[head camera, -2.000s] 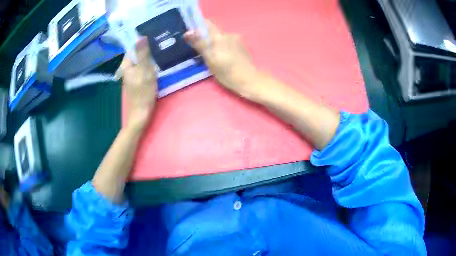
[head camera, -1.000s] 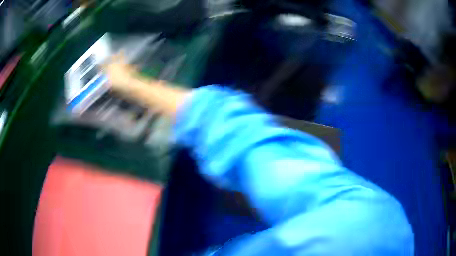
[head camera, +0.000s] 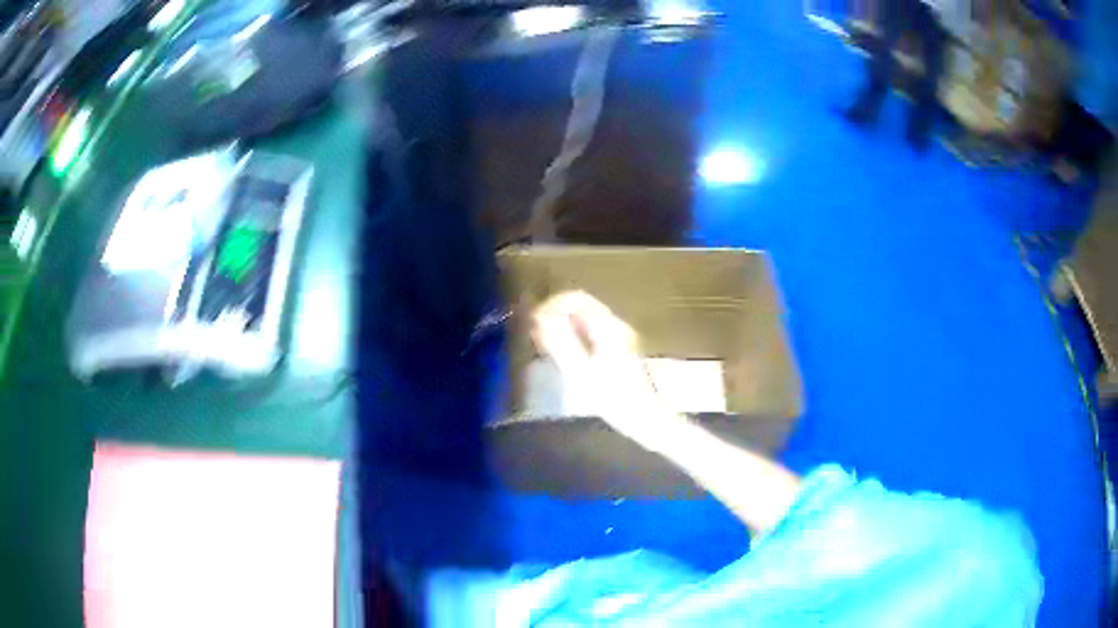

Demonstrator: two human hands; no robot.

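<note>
My right hand point(head camera: 595, 350) reaches over an open brown cardboard carton point(head camera: 650, 454) on the floor. The hand is blurred and overexposed, and whether its fingers hold anything cannot be told. A pale flat thing, perhaps boxes point(head camera: 693, 385), lies inside the carton to the right of the hand, and more white shows at its left. My left hand is out of the picture.
The bench scale point(head camera: 239, 350) with green digits stands on the dark green bench point(head camera: 245, 417) at left, its top surface whitish. The pink-red mat point(head camera: 209, 540) is at lower left. A dark carton point(head camera: 656, 172) lies beyond the open one on the blue floor point(head camera: 907, 356).
The view has swung right, from mat to scale to floor. My right hand has moved from the retail box at the scale to the open carton. My left hand has left the view.
</note>
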